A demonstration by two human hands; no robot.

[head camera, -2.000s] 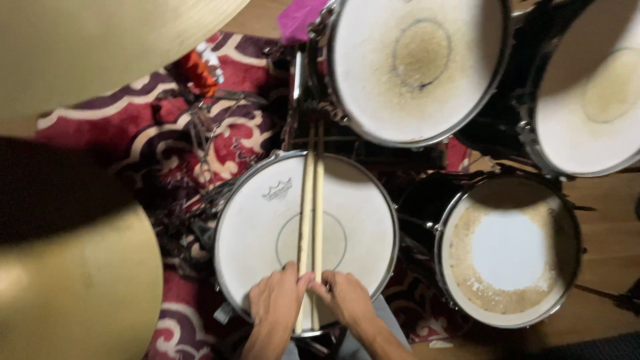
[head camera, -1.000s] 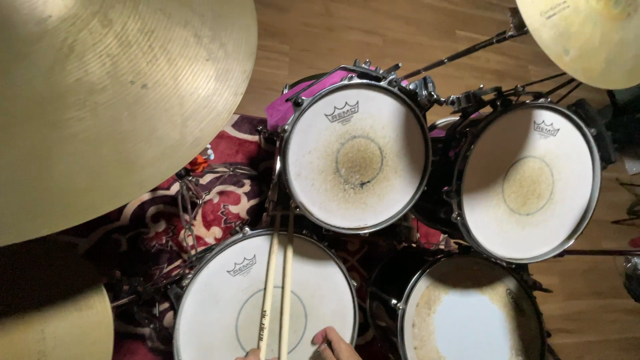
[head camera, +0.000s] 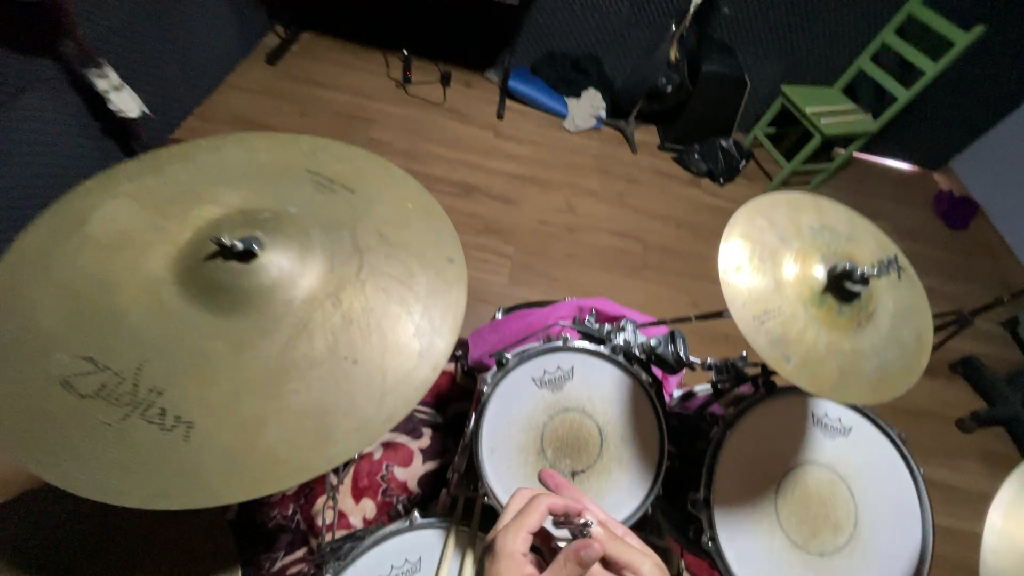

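Observation:
My left hand (head camera: 520, 538) and my right hand (head camera: 628, 552) are together at the bottom edge, in front of the nearer rack tom (head camera: 624, 416). A small metal object (head camera: 574, 526) is between the curled fingertips of my left hand; its exact kind is unclear. My right hand is close against it with a finger extended toward the tom, and whether it also grips the object cannot be told. Two wooden drumsticks (head camera: 459, 544) rest side by side across the snare drum (head camera: 384, 552), left of my hands, their lower ends out of view.
A large cymbal (head camera: 344, 264) spreads over the left side. A smaller cymbal (head camera: 792, 320) hangs above a second tom (head camera: 744, 480) at right. Pink cloth (head camera: 512, 336) lies behind the nearer tom. A green chair (head camera: 840, 120) bearing sticks stands at the back right, near black bags (head camera: 712, 160).
Both hands have left the drumsticks, which they touched on the snare drum two seconds ago. They are now together with a small metal object between them. The view has tilted up and shows more room.

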